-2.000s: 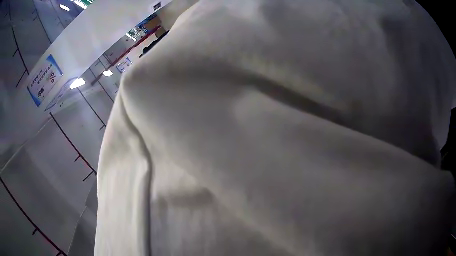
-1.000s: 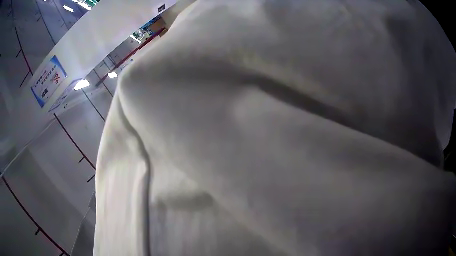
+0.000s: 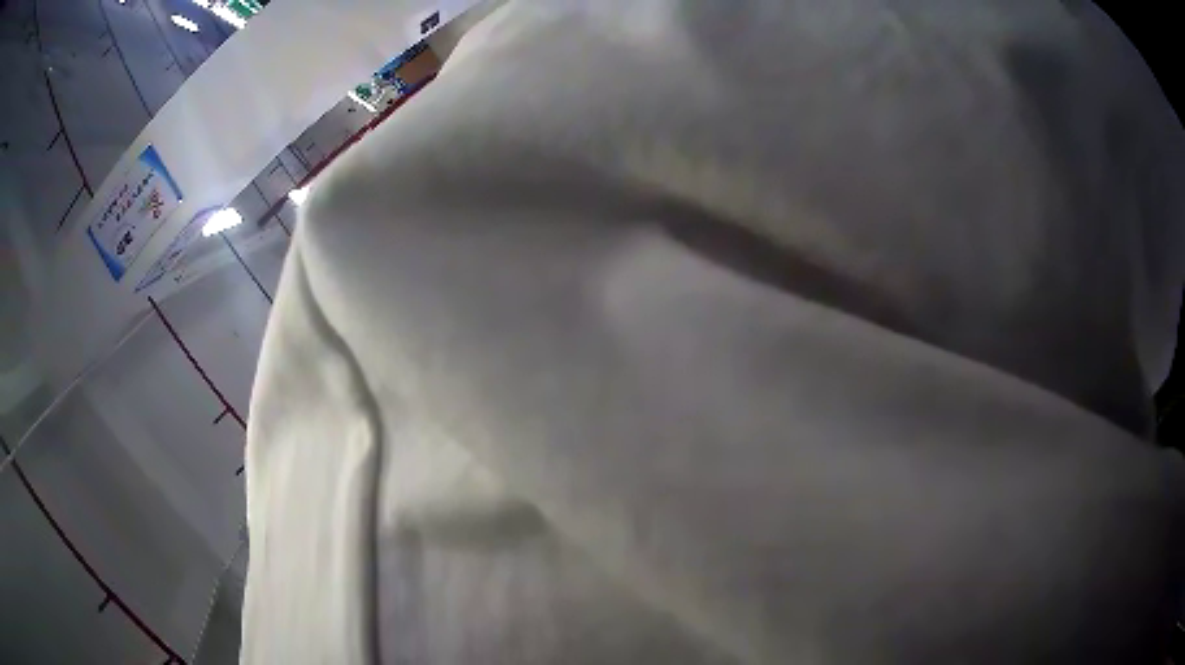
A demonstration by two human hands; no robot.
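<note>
A pale grey-white garment [image 3: 676, 364] fills most of the view, from the centre to the right side. It has deep folds and a long seam near its left edge. It hides what lies behind it. Neither my left hand nor my right hand is in the picture, and no work item shows.
At the left, a tilted white ceiling or wall surface [image 3: 169, 390] carries dark red lines. A white and blue sign [image 3: 134, 214] with printing and a bright lamp [image 3: 222, 222] show at upper left. A small brown shape [image 3: 419, 68] shows at the garment's upper edge.
The sign, lamp and background have shifted slightly right in the picture. The garment covers slightly more of the background at its left edge. No hand has appeared.
</note>
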